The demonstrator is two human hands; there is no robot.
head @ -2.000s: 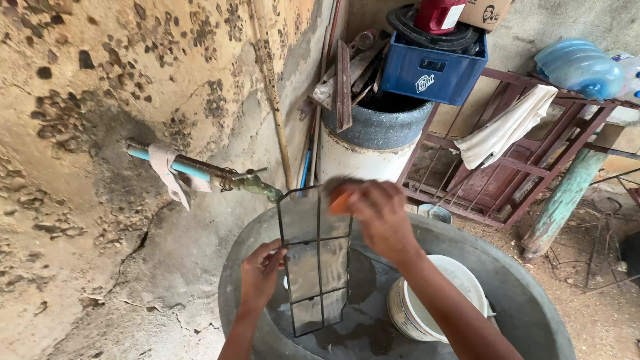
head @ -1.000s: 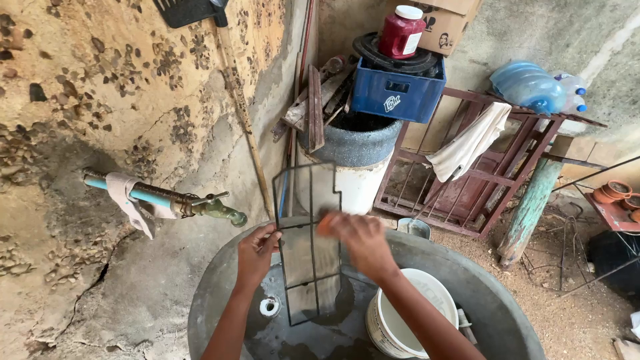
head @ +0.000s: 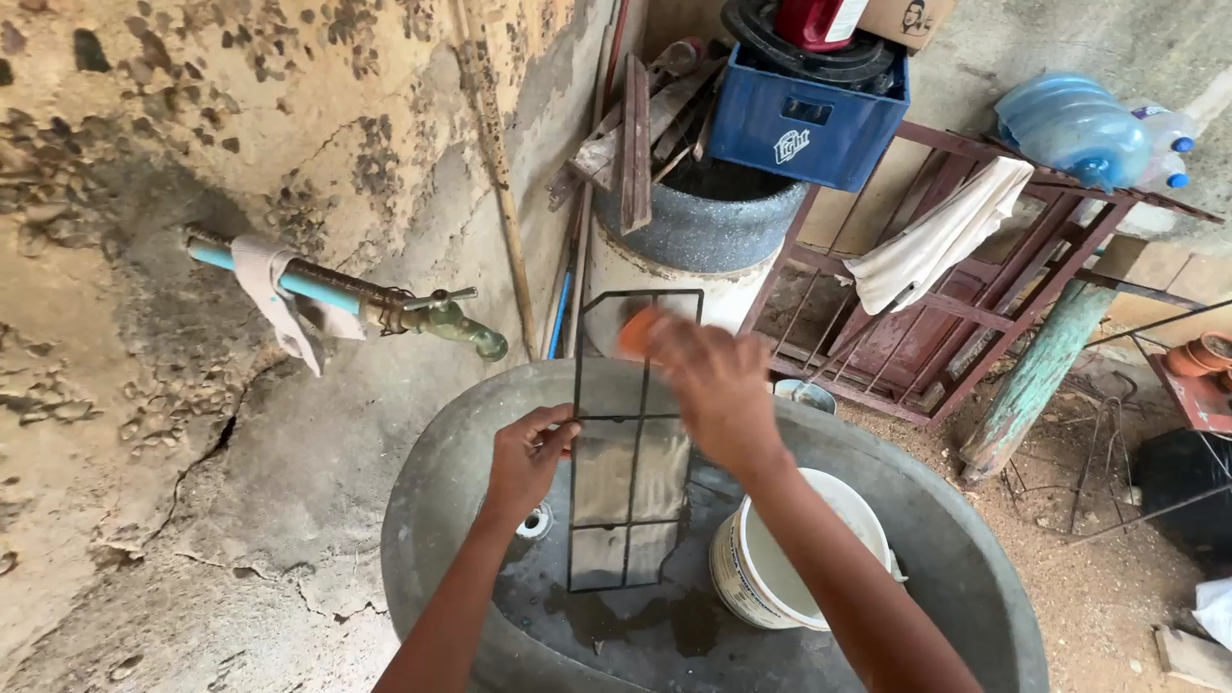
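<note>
My left hand [head: 531, 460] pinches the left edge of a mesh filter screen in a thin black frame [head: 630, 472], which stands upright over a grey concrete basin [head: 452, 433]. In my right hand [head: 717, 390], blurred, is an orange item [head: 638, 332], perhaps a sponge or brush, against the upper part of the screen; my fingers partly hide it. A white plastic bucket [head: 746, 568] with pale liquid sits in the basin, below my right forearm. Dark wet patches show on the basin floor beside the screen's lower end.
A brass tap [head: 462, 327] on a wall pipe with a cloth [head: 274, 298] juts out left of the screen. Behind the basin stand a drum [head: 698, 231] with a blue crate [head: 804, 120] on it and a maroon metal gate [head: 953, 318]. A drain fitting [head: 534, 521] lies near my left wrist.
My right hand and the orange item are higher on the screen than one second ago. My left hand keeps its hold on the frame's left edge. The view has shifted.
</note>
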